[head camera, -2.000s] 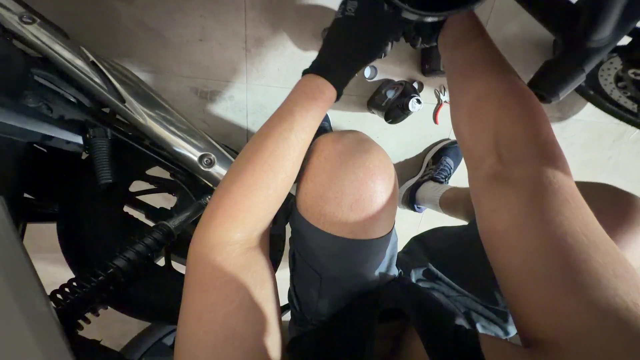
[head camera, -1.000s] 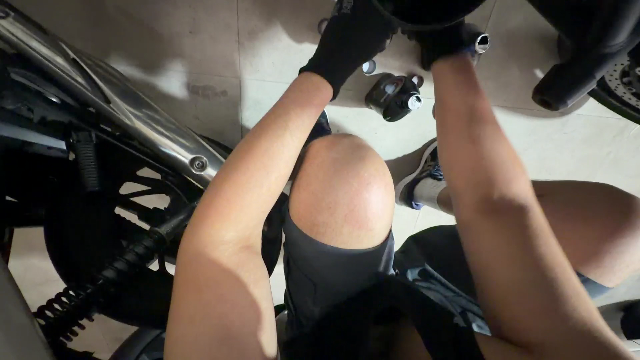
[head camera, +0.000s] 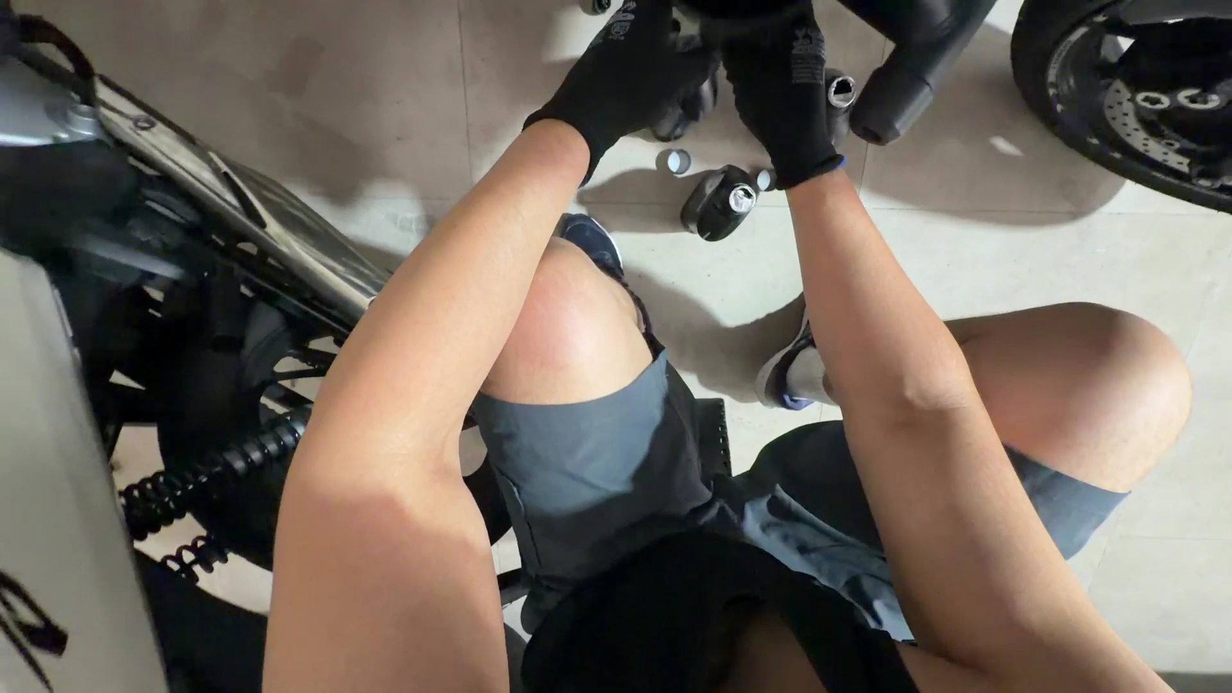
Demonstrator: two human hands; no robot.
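My left hand [head camera: 640, 72], in a black work glove, reaches to the top of the view, its fingers beside a dark part at the top edge. Close to its right, my right hand [head camera: 784, 91], also gloved in black, reaches up against the same dark part [head camera: 736, 8]. Whether either hand grips something is hidden by the gloves and the frame edge. Below the hands, a small black object with a bright metal end [head camera: 720, 204] lies on the floor near a small round piece [head camera: 678, 162]. A metal socket [head camera: 840, 91] shows just right of my right glove.
Along the left are a motorcycle's chrome pipe [head camera: 289, 226] and a black coil spring shock [head camera: 217, 472]. A wheel with a brake disc [head camera: 1145, 125] stands at the upper right, beside a black tubular part [head camera: 895, 96]. My knees and shoes are below the hands.
Red-handled pliers seen on the floor two seconds ago are out of sight. The view has shifted, with more of the wheel at the upper right showing.
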